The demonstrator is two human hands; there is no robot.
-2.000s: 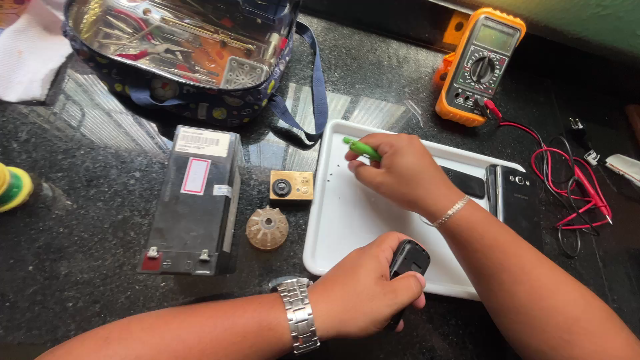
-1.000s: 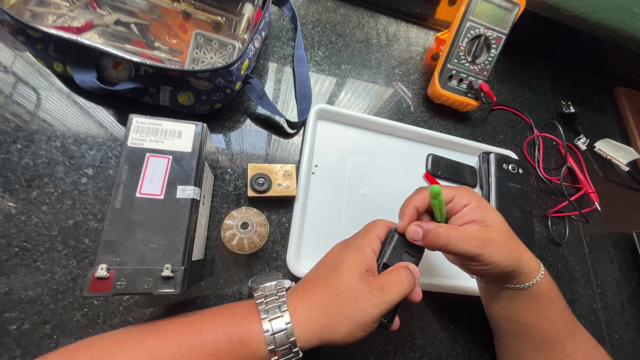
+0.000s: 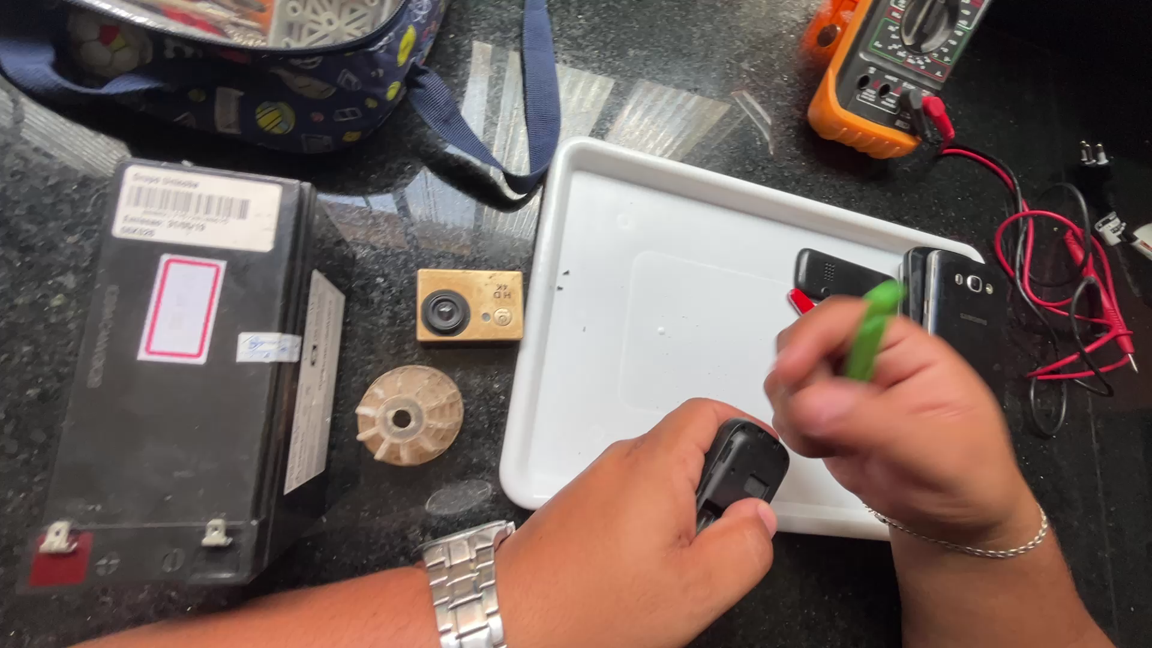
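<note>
My left hand grips a small black phone-like device over the near edge of the white plastic tray. Just to its right, my right hand is raised and blurred, closed around a green-handled tool; the tool's working end is hidden. A red piece shows beside the right fingers; I cannot tell whether it belongs to the tool. In the tray's right part lie a black phone cover or small phone and black smartphones. A few tiny dark bits lie at the tray's left.
Left of the tray are a gold action camera, a round translucent plastic wheel and a large black battery. A patterned tool bag stands at the upper left. An orange multimeter with red and black leads is at the upper right.
My right hand was over the tray's upper left two seconds ago, then at the device. Now it is apart from the device, to the right. The left hand keeps its hold. The view has moved closer.
</note>
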